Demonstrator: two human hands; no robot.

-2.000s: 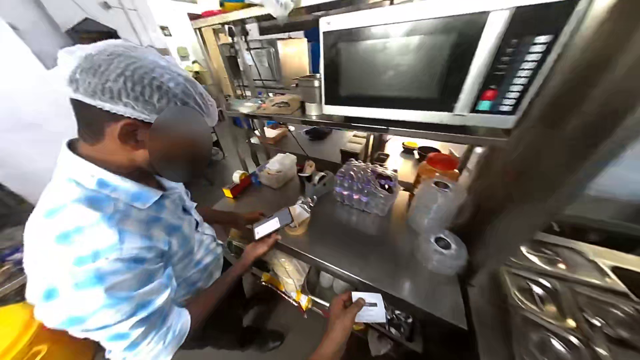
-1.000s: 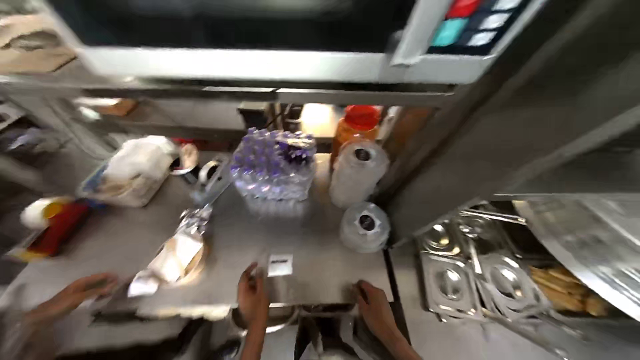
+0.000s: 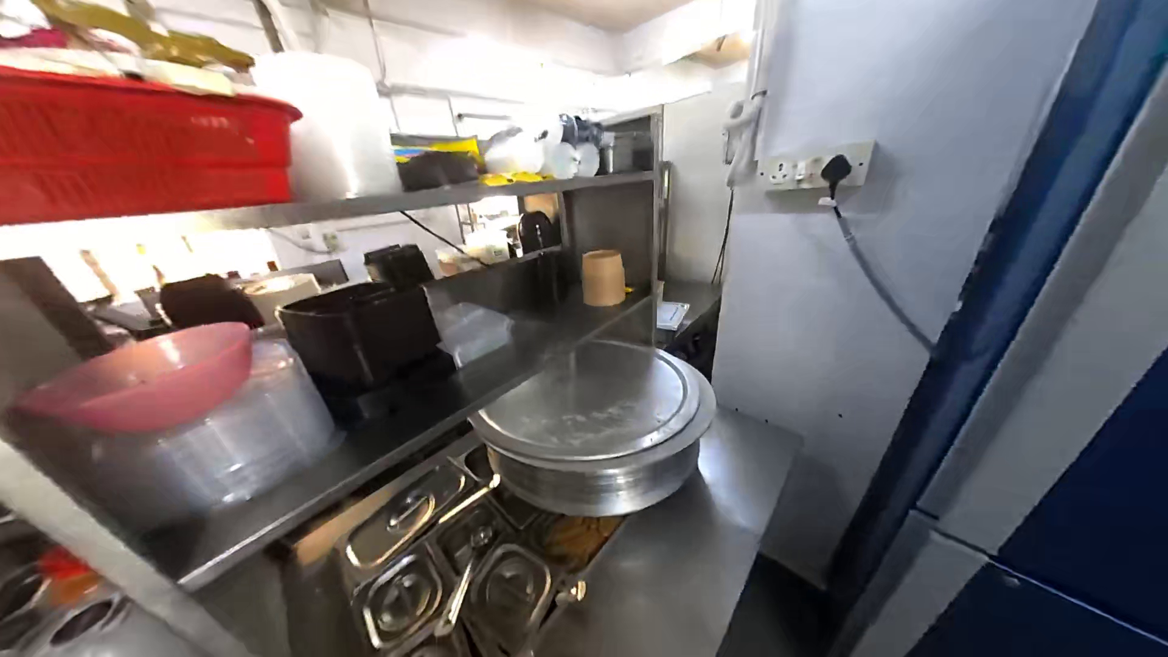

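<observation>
Neither my left hand nor my right hand shows in the head view now, so what they hold is hidden. A large round metal pot (image 3: 593, 484) with a flat metal lid (image 3: 593, 401) stands on the steel counter (image 3: 680, 547). In front of it and to its left, lidded steel food pans (image 3: 406, 598) sit in the counter, with long utensil handles lying among them. One uncovered pan holds brownish food (image 3: 579, 538), right by the pot's base.
A pink bowl (image 3: 151, 374) rests on stacked clear containers (image 3: 219, 438) on the lower shelf, beside a black bin (image 3: 360, 333) and a brown cup stack (image 3: 603, 278). A red basket (image 3: 137, 141) is on the upper shelf. A plug (image 3: 835, 172) sits in a wall socket.
The view has swung far right, away from the microwave and water bottles. Both hands, seen at the counter's edge one second ago, are out of frame, as is the other person.
</observation>
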